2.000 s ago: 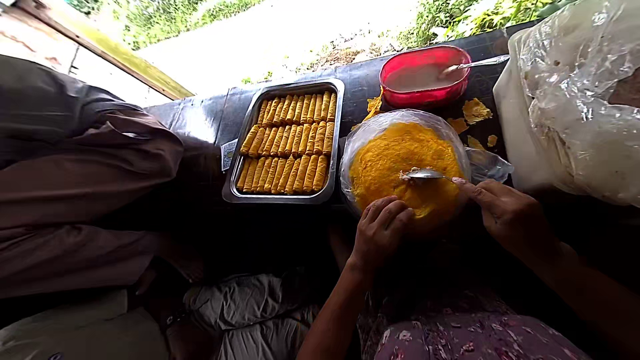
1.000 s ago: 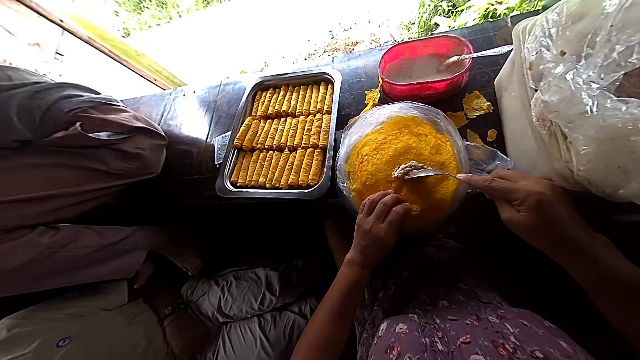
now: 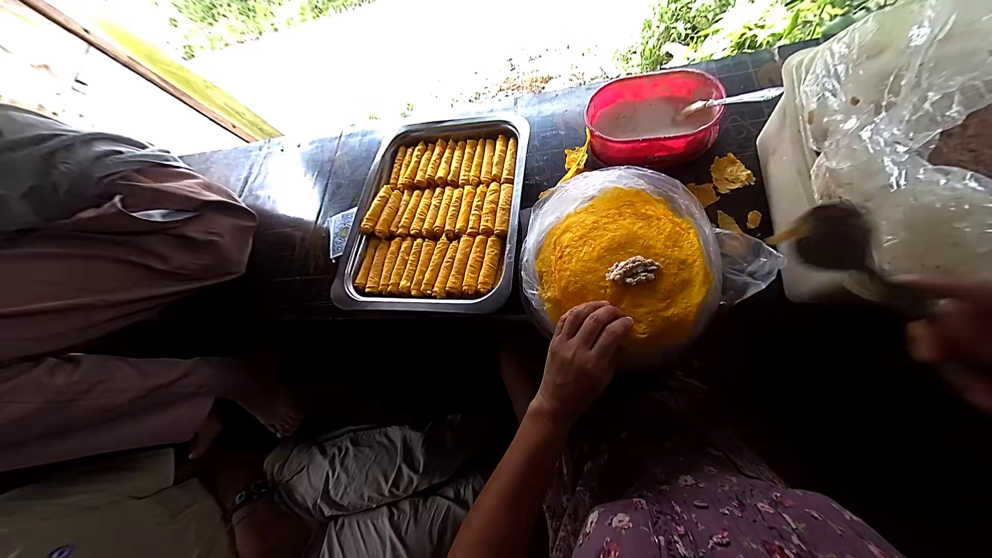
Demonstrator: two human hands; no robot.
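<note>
A round yellow wrapper sheet (image 3: 666, 225) lies on a plastic-covered round support (image 3: 620, 180). On it sits a small mound of pale minced filling (image 3: 633, 270). The fingertips of my left hand (image 3: 585, 345) rest on the near edge of the sheet; whether they pinch it I cannot tell. At the right edge my right hand (image 3: 957, 337) is blurred, closed around the handle of a dark, blurred spoon (image 3: 837, 236) in front of the white container. Left of the sheet, a steel tray (image 3: 521, 209) holds rows of yellow rolls (image 3: 438, 209).
A red plastic tub (image 3: 655, 149) of cloudy liquid, with a spoon (image 3: 732, 101) in it, stands behind the sheet. Yellow scraps (image 3: 730, 173) lie beside it. At right is a white container (image 3: 802, 178) under clear plastic (image 3: 883, 116). Other people sit at left.
My right hand has moved right with the spoon, away from the sheet. The filling that was at the spoon now lies on the sheet. My left hand stays at the near edge.
</note>
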